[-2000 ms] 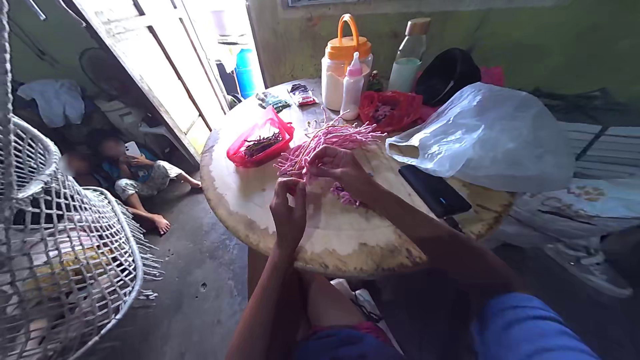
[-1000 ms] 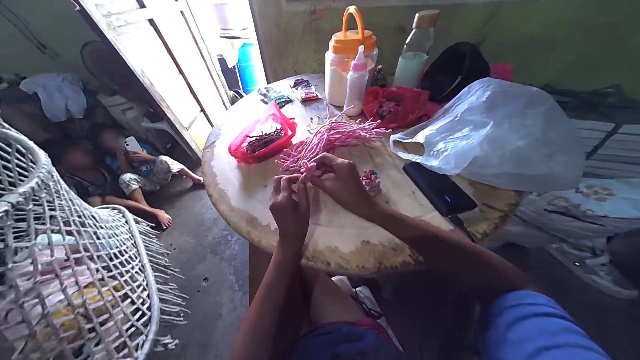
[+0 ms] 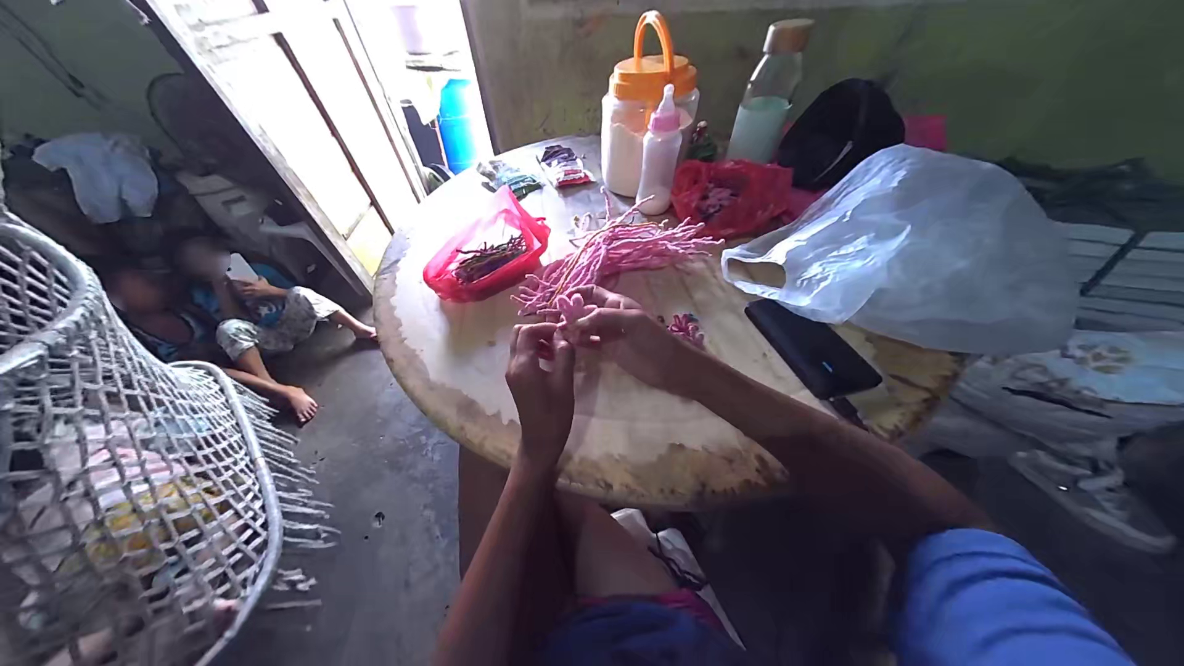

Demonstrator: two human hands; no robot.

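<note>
Between my two hands, over the near left part of a round wooden table [image 3: 435,379], is a small pink looped piece [image 3: 573,308], flower-like in shape. My left hand [image 3: 543,356] pinches its lower side, and my right hand [image 3: 620,328] holds it from the right. Just beyond lies a loose bundle of pink fuzzy stems [image 3: 638,252]. A small pink and dark cluster [image 3: 685,327] rests on the table to the right of my right hand. Left of the bundle, an open pink plastic bag [image 3: 490,282] holds thin dark stems [image 3: 488,259].
Behind stand an orange-lidded jar [image 3: 622,139], a baby bottle [image 3: 659,162], a glass bottle [image 3: 763,106] and a red bag [image 3: 731,199]. A white plastic bag [image 3: 934,250] and a black power bank [image 3: 814,347] lie right. Two people sit on the floor left, beyond a white net hammock chair [image 3: 264,481].
My hands stay close together at the near end of the pink bundle, and their fingers have shifted. A flower-like pink shape now shows between them.
</note>
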